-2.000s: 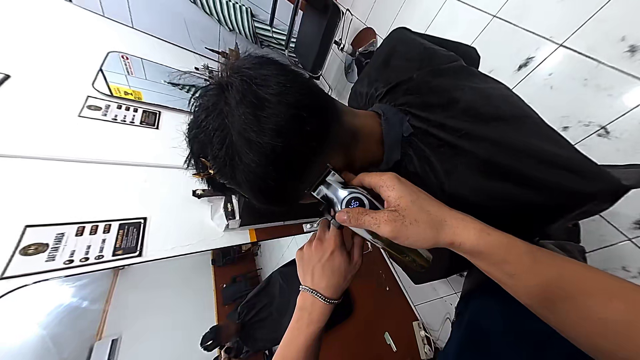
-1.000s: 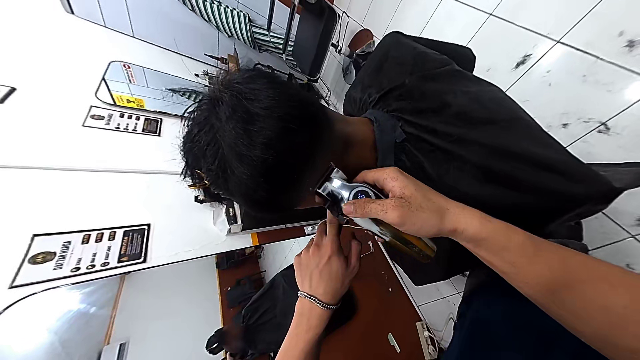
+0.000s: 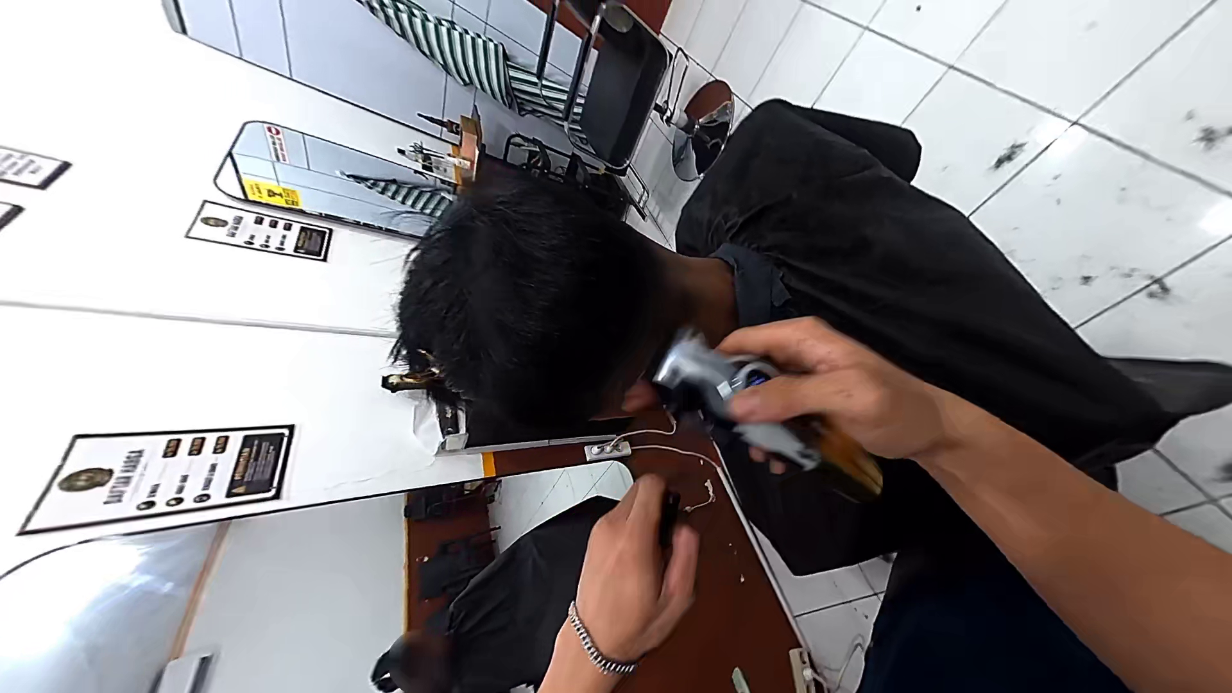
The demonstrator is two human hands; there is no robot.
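A person with short black hair (image 3: 539, 298) sits under a black barber's cape (image 3: 895, 250). My right hand (image 3: 837, 385) is closed around a silver and gold cordless hair clipper (image 3: 731, 380), blurred, with a lit round display. Its blade end is beside the person's ear (image 3: 640, 395) and lower hairline; whether it touches cannot be told. My left hand (image 3: 635, 568), with a metal chain bracelet (image 3: 595, 643) at the wrist, is apart from the clipper, below it in the view. It holds a small black object (image 3: 668, 520) between thumb and fingers, partly hidden.
A brown counter (image 3: 717, 577) with a white power strip (image 3: 608, 450) and cables lies beside the person. Wall mirrors (image 3: 308, 173) and framed signs with writing (image 3: 164, 478) line the wall. A black chair (image 3: 626, 82) stands on the white tiled floor (image 3: 1039, 173), which has hair clippings.
My left hand has come away from the clipper's blade end, where it was in both earlier frames, and now shows a small black object. The clipper stays in my right hand.
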